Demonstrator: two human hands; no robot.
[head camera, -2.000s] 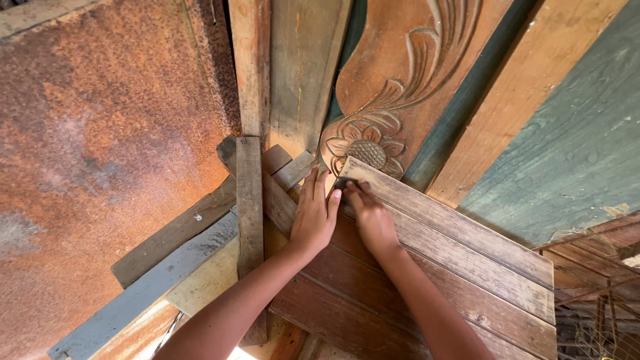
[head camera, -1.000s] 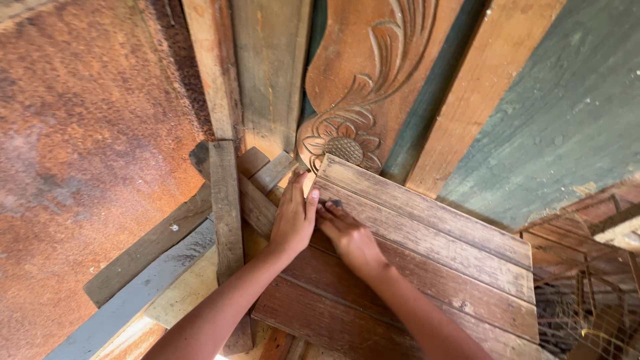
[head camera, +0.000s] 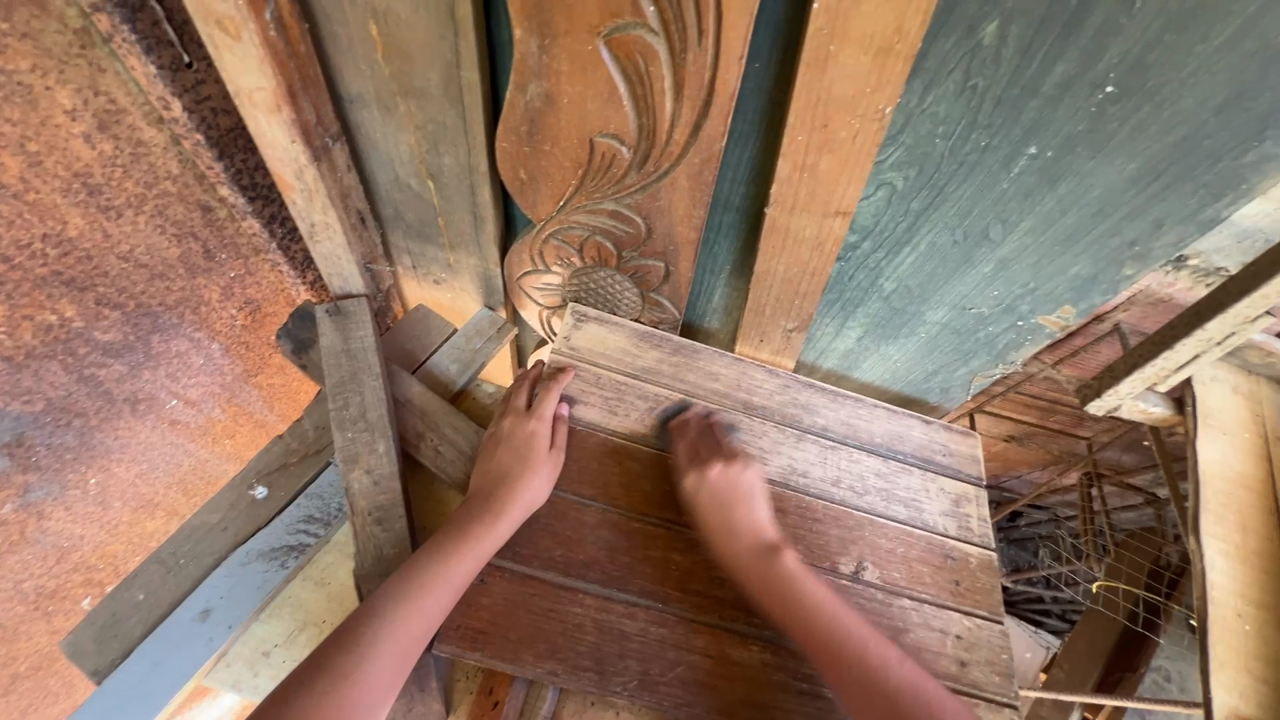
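A grooved wooden panel (head camera: 620, 500) of several boards lies tilted in front of me, its upper boards pale and scuffed, its lower ones dark reddish brown. My left hand (head camera: 520, 440) rests with spread fingers on its upper left edge and holds nothing. On the second board from the top, my right hand (head camera: 710, 460), blurred, presses a small dark pad (head camera: 674, 420), whose kind I cannot tell. Behind the panel's upper left corner stands a carved wooden board (head camera: 610, 200) with a flower and leaf relief.
Loose wooden battens (head camera: 365, 450) cross at the left, by a rusty metal sheet (head camera: 120, 350). Upright planks (head camera: 830, 180) lean on a green wooden wall (head camera: 1020, 200) behind. A wire mesh (head camera: 1120, 590) and a timber frame (head camera: 1240, 520) stand at the right.
My right hand has moved away from my left, rightward along the panel, with the dark pad. My left hand stays at the panel's left edge.
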